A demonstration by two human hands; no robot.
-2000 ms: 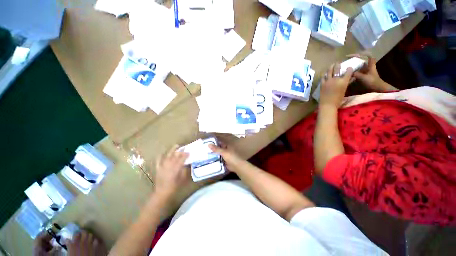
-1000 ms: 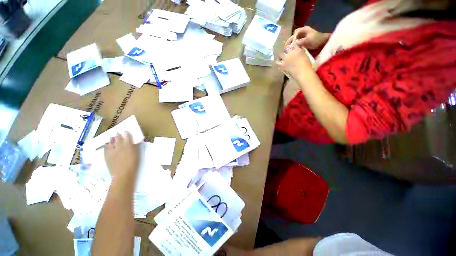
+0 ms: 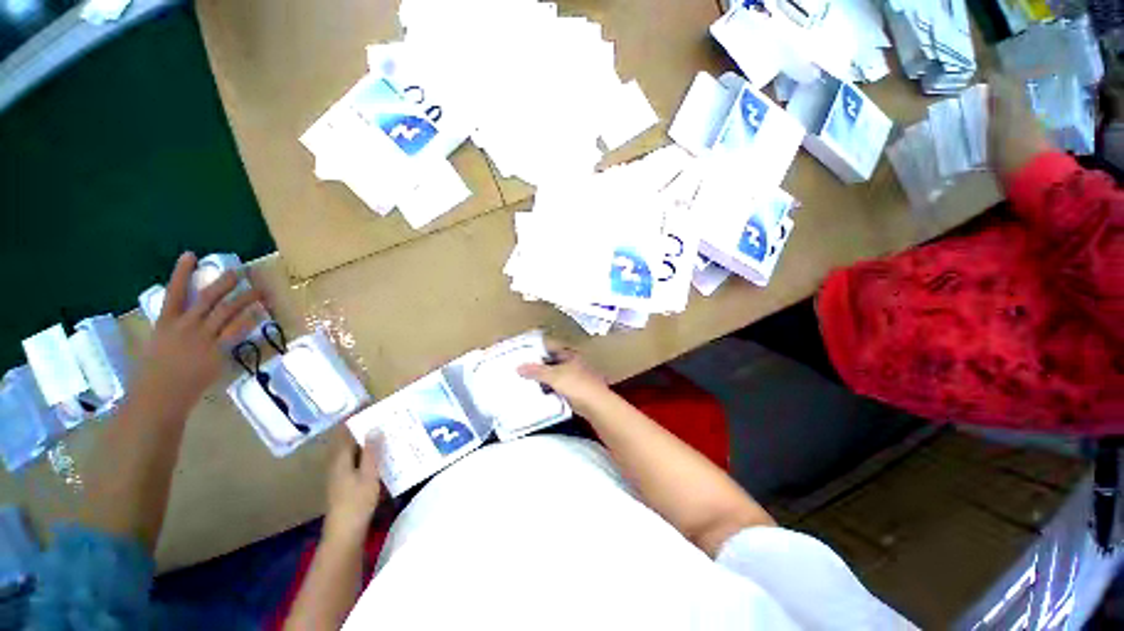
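Note:
An opened white insert card with a blue square (image 3: pixel 446 423) lies in front of my body, tilted up to the right. My left hand (image 3: pixel 354 475) holds its left edge. A pale, round-cornered blister tray (image 3: pixel 508 385) rests against the card's right part. My right hand (image 3: pixel 571 380) grips the tray's right side, thumb on top. The contents under the thumb are too bright to make out.
Another person's hand (image 3: pixel 197 323) reaches over trays at left, beside a filled tray with black cord loops (image 3: pixel 293 392). A heap of white leaflets and cards (image 3: pixel 604 234) lies ahead. Stacked boxes (image 3: pixel 848 127) stand farther right. A person in red (image 3: pixel 974 333) is at right.
The view has swung back from the leaflet heap. My left hand has moved from the white sheets to the card in front of me. A neighbour's hand has come in at left.

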